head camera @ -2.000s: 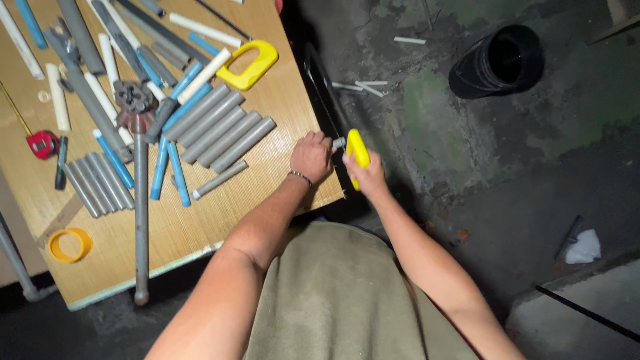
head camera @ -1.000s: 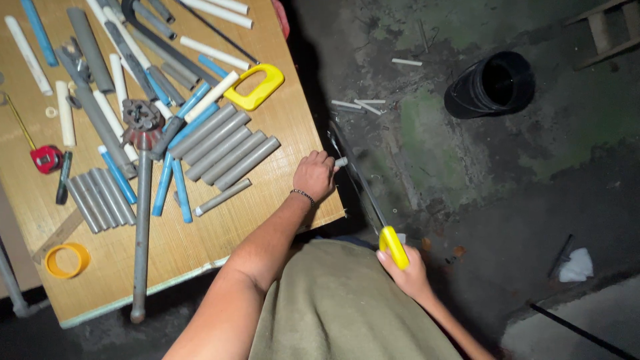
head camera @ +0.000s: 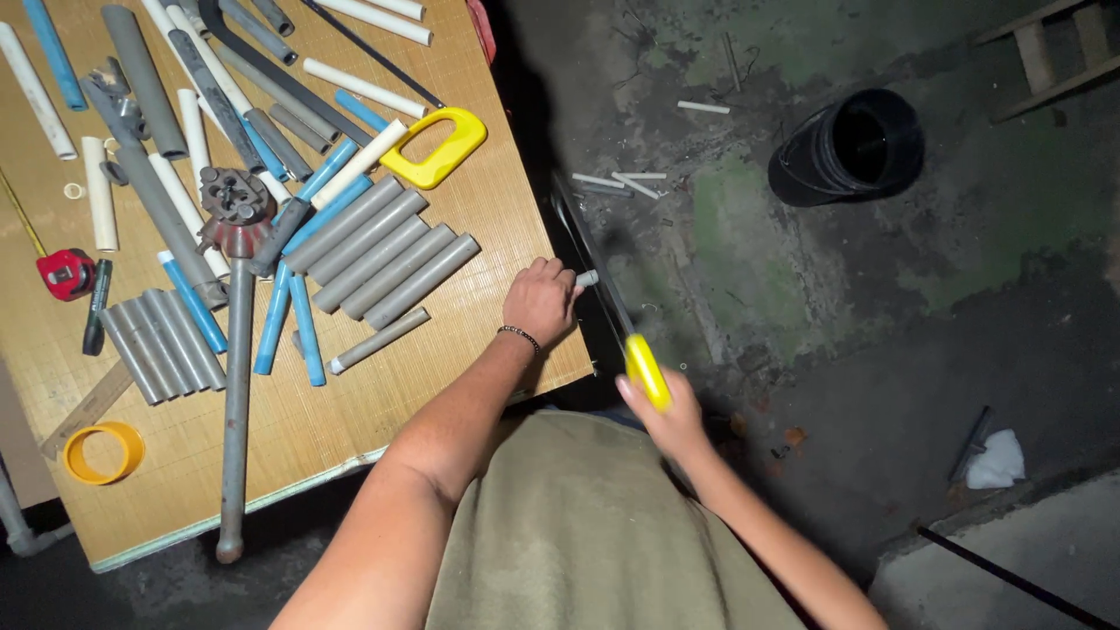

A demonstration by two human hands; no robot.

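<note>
My left hand (head camera: 541,300) is closed on a grey plastic pipe (head camera: 587,278) at the right edge of the table, and the pipe's end sticks out past that edge. My right hand (head camera: 669,411) grips the yellow handle of a hacksaw (head camera: 647,372). The saw's frame slants up and to the left, just beyond the pipe end; whether the blade touches the pipe I cannot tell. Left of my hands lie cut grey pipes (head camera: 385,254), a short grey pipe (head camera: 379,341) and a second yellow-handled hacksaw (head camera: 437,149).
On the wooden table (head camera: 490,350) are a pipe threader with a long handle (head camera: 236,394), a red tape measure (head camera: 66,274), a marker (head camera: 97,306), a yellow tape roll (head camera: 103,452) and white and blue pipes. A black bucket (head camera: 792,166) and pipe offcuts (head camera: 639,185) are on the floor.
Two seconds ago the saw handle was close beside my left hand; one second ago it was drawn back toward my body. Now it is somewhat nearer the pipe again. My left hand stays at the table edge.
</note>
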